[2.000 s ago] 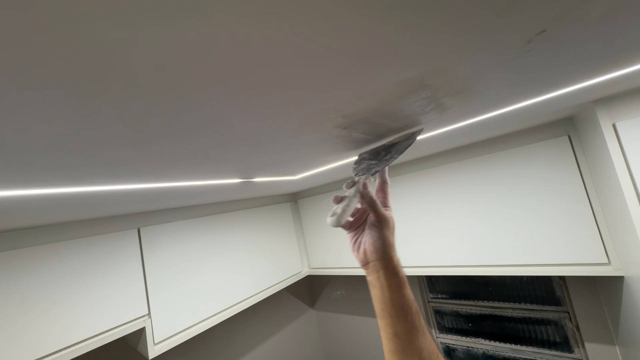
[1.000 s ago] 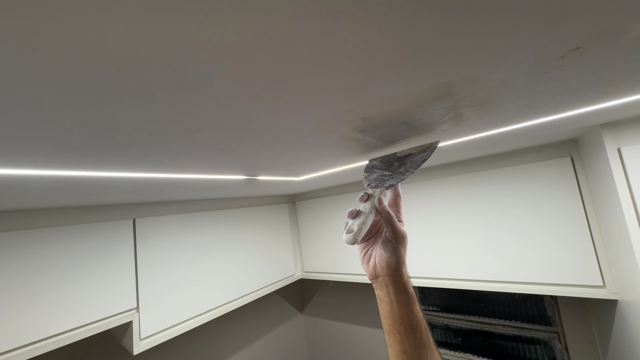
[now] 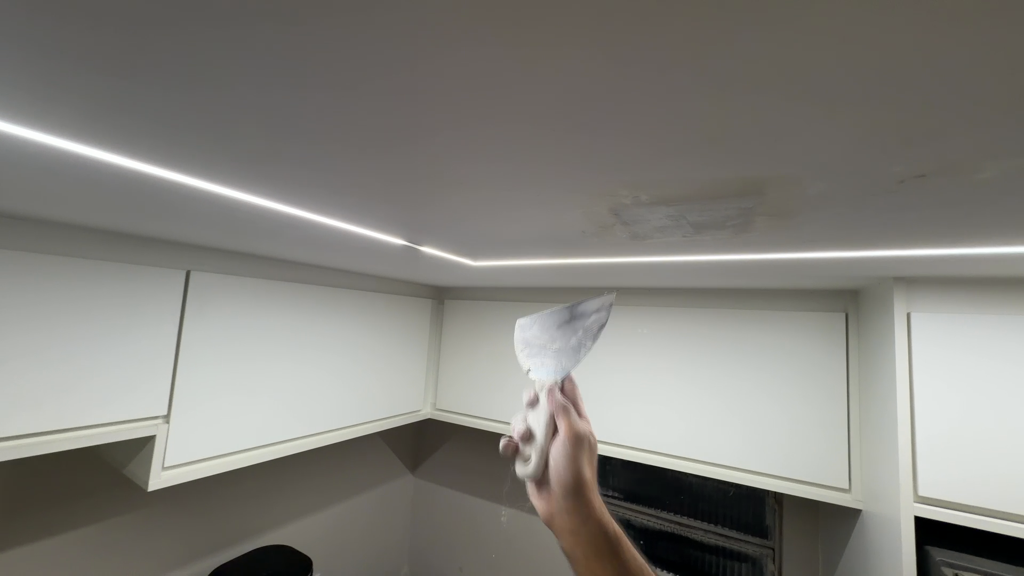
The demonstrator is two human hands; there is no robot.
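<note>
My right hand (image 3: pixel 560 448) grips the pale handle of a putty knife (image 3: pixel 564 336), its wide metal blade pointing up and smeared with whitish residue. The blade stands apart from the ceiling, in front of the white cabinet doors. Above and to the right of it, a rough, discoloured patch (image 3: pixel 684 218) marks the ceiling (image 3: pixel 480 120), with whitish scraped-looking material in its middle. Small specks show in the air below the hand. My left hand is out of view.
A lit LED strip (image 3: pixel 680 258) runs along the ceiling between the patch and the wall cabinets (image 3: pixel 296 360). Below the cabinets are a window with ribbed glass panes (image 3: pixel 688 496) and a black object (image 3: pixel 262 560) at the bottom edge. A dark appliance (image 3: pixel 972 560) shows at lower right.
My right hand has lowered the putty knife away from the ceiling; earlier the blade was up at the dark patch beside the LED strip. The view has shifted. The patch now looks lighter.
</note>
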